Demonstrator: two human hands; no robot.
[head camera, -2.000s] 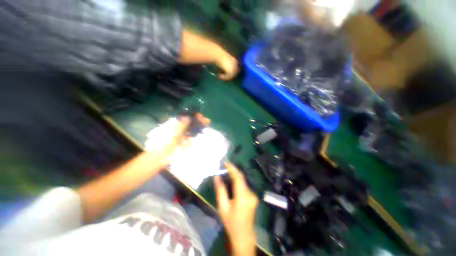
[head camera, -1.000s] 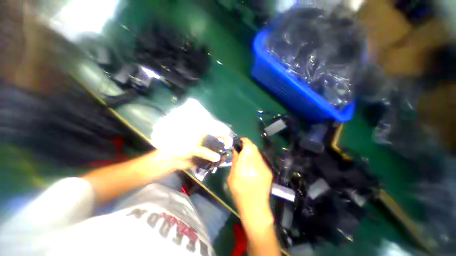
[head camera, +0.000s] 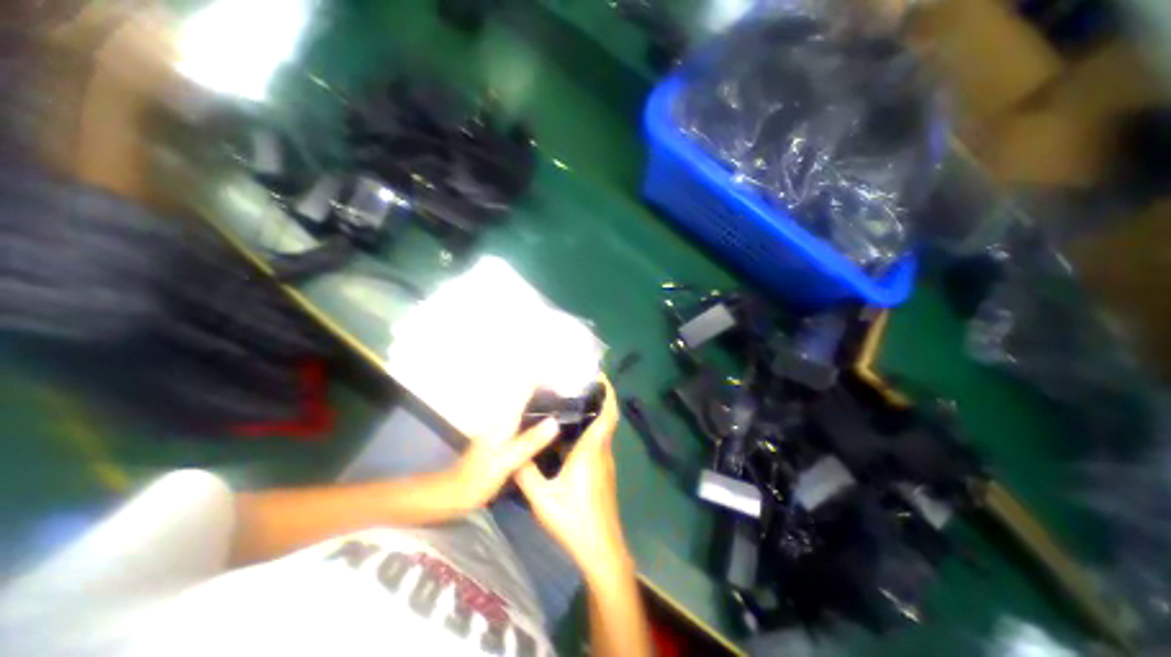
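Note:
My left hand (head camera: 494, 465) and my right hand (head camera: 584, 477) are close together at the bench's front edge. Both hold one black power adapter (head camera: 561, 408) between them, its far side towards the white stack. The bright white stack of bags or sheets (head camera: 482, 336) lies on the green bench just beyond my hands. Glare hides its detail, and I cannot tell if a bag is around the adapter. A heap of black power adapters with cords (head camera: 822, 481) lies to the right, some with pale labels.
A blue bin (head camera: 758, 231) full of bagged black units stands beyond the heap. Another dark heap (head camera: 437, 161) and a second white glaring patch (head camera: 244, 45) lie at the upper left. Another person's dark sleeve (head camera: 103, 308) is at the left. Brown cartons (head camera: 989, 64) are at the upper right.
Both hands have come together on the adapter and moved slightly towards the bench's front edge. The other person's arm has drawn back left from the bench.

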